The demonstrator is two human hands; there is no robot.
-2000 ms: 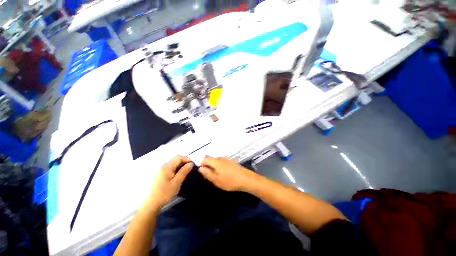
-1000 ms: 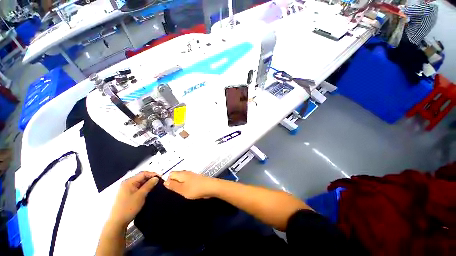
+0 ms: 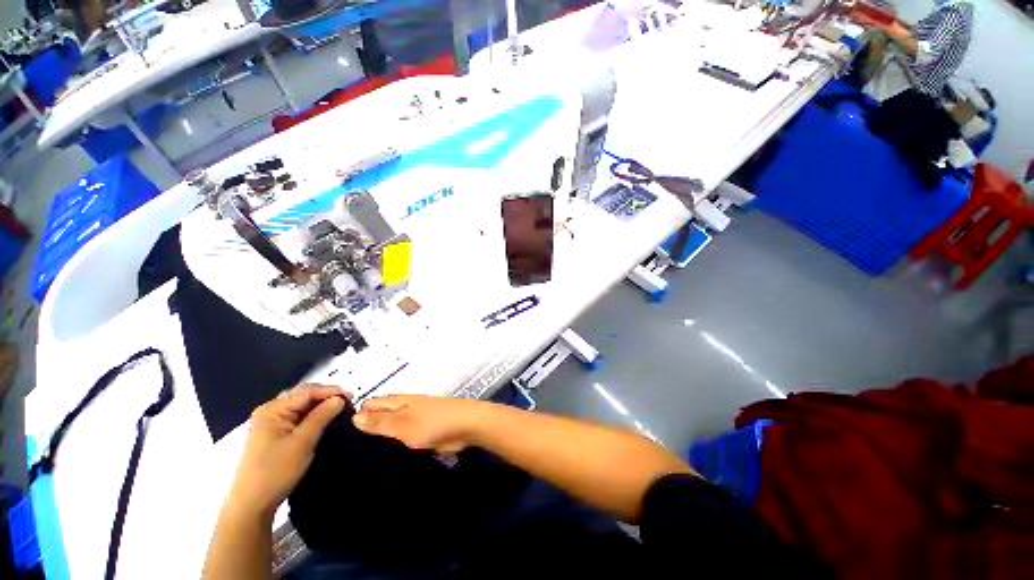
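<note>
My left hand [image 3: 291,440] and my right hand [image 3: 410,420] pinch the top edge of a black fabric piece [image 3: 357,487] at the table's front edge, fingertips close together. The piece hangs down over my lap. The sewing machine [image 3: 454,181] stands behind, with its presser foot and needle area [image 3: 354,331] just beyond my fingertips. A second black panel [image 3: 232,357] lies left of the needle, its right end at the presser foot. A narrow black strip [image 3: 138,436] curves on the table at the left.
A smartphone [image 3: 528,238] leans upright against the machine. Thread snips [image 3: 510,312] lie near the table edge [image 3: 544,340]. Scissors [image 3: 658,177] lie by the control panel [image 3: 624,202]. Dark red garments [image 3: 896,476] are piled at the lower right. Blue bins, a red stool and another person's arm [image 3: 896,32] show beyond.
The view has swung right and down since the earliest frame. My hands keep pinching the black fabric and have shifted slightly left in the picture.
</note>
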